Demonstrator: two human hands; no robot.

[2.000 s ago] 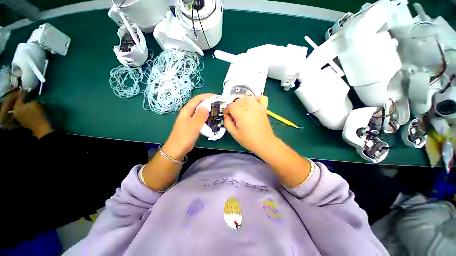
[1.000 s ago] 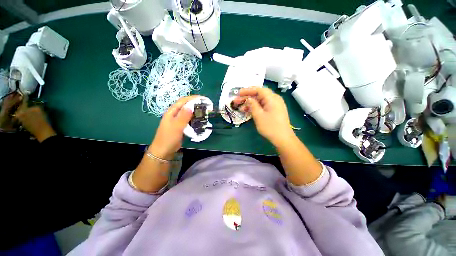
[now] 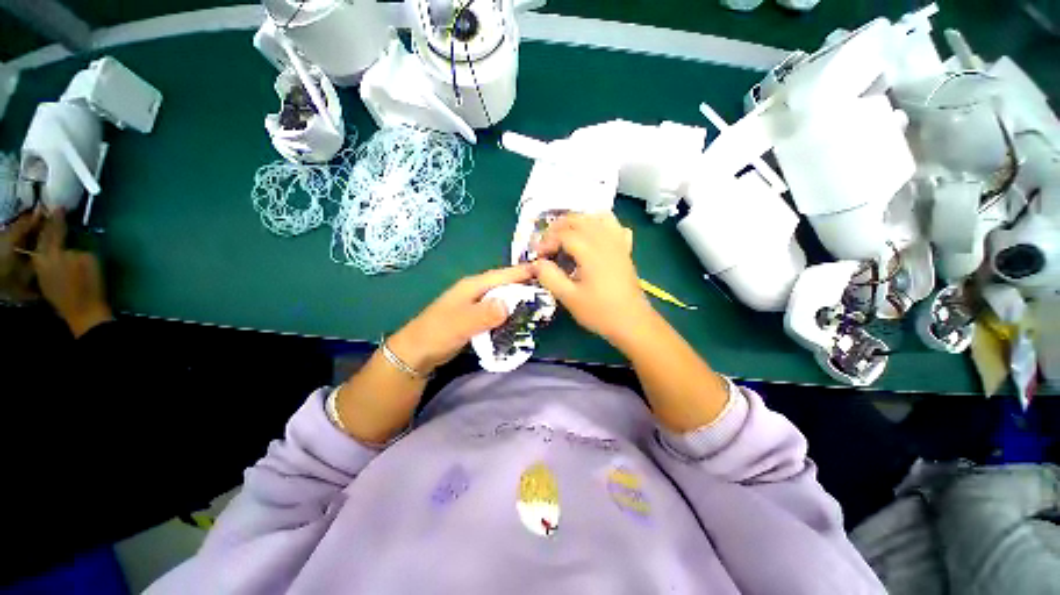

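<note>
My left hand [image 3: 462, 316] holds a white camera head shell [image 3: 502, 349] with a dark circuit board [image 3: 520, 324] facing up, at the bench's front edge. My right hand [image 3: 591, 263] is at the open end of a white camera housing [image 3: 570, 174], its fingers bent close to my left fingertips; what they pinch is hidden. The housing lies on the green bench with its antenna [image 3: 525, 145] pointing left and its arm to the right. A thin yellow tool [image 3: 668, 295] lies just right of my right hand, partly hidden behind it.
Tangled white cord loops [image 3: 401, 198] lie at left, below upright white housings [image 3: 465, 70]. A large pile of partly assembled cameras [image 3: 849, 163] covers the right side. A neighbouring worker's hands [image 3: 70, 273] work at far left. A pale rail [image 3: 651, 44] runs behind.
The head shell in my left hand has moved right and toward me, and is tilted. My right hand has moved slightly down and left, and both hands' fingertips have come together.
</note>
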